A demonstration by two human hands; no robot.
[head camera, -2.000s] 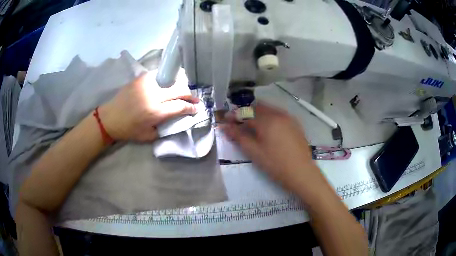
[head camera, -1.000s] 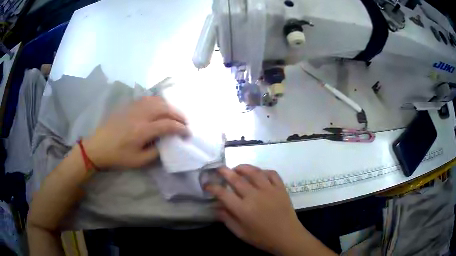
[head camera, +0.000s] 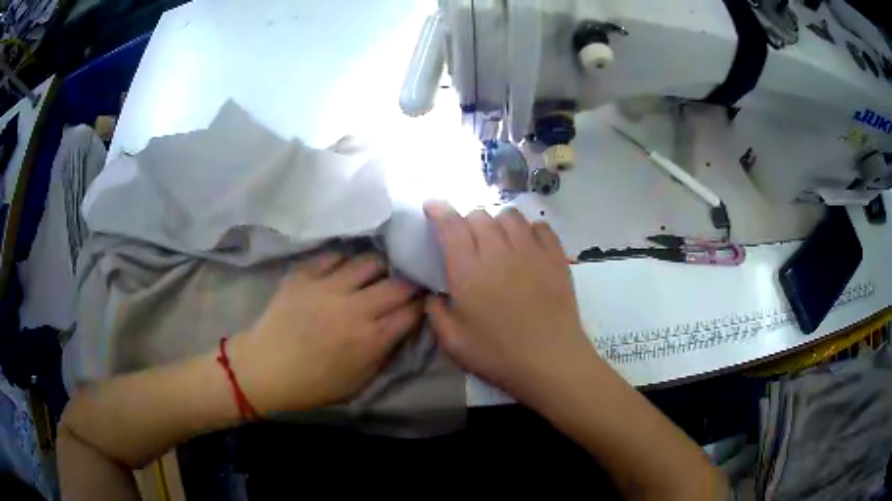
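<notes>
A large light grey-beige garment panel (head camera: 176, 294) lies rumpled on the left of the white table. A smaller white piece (head camera: 416, 247) lies at its right side, left of and below the presser foot (head camera: 506, 168). My left hand (head camera: 323, 328), with a red string at the wrist, lies on the panel with fingertips on the cloth fold. My right hand (head camera: 504, 294) holds the edge of the white piece between thumb and fingers. The fingertips of both hands nearly meet. Bright light washes out the area left of the needle.
The white sewing machine head (head camera: 636, 49) stands above the hands. Pink-handled snips (head camera: 712, 251), a white stick tool (head camera: 685, 179) and a black phone (head camera: 822, 269) lie to the right. A printed ruler (head camera: 704, 333) runs along the front edge. Grey cloth pieces (head camera: 831, 431) hang at lower right.
The cloth came out from under the machine head toward me. The white piece is now turned, with the panel spread wider behind it. My left hand moved down and right; my right hand moved up.
</notes>
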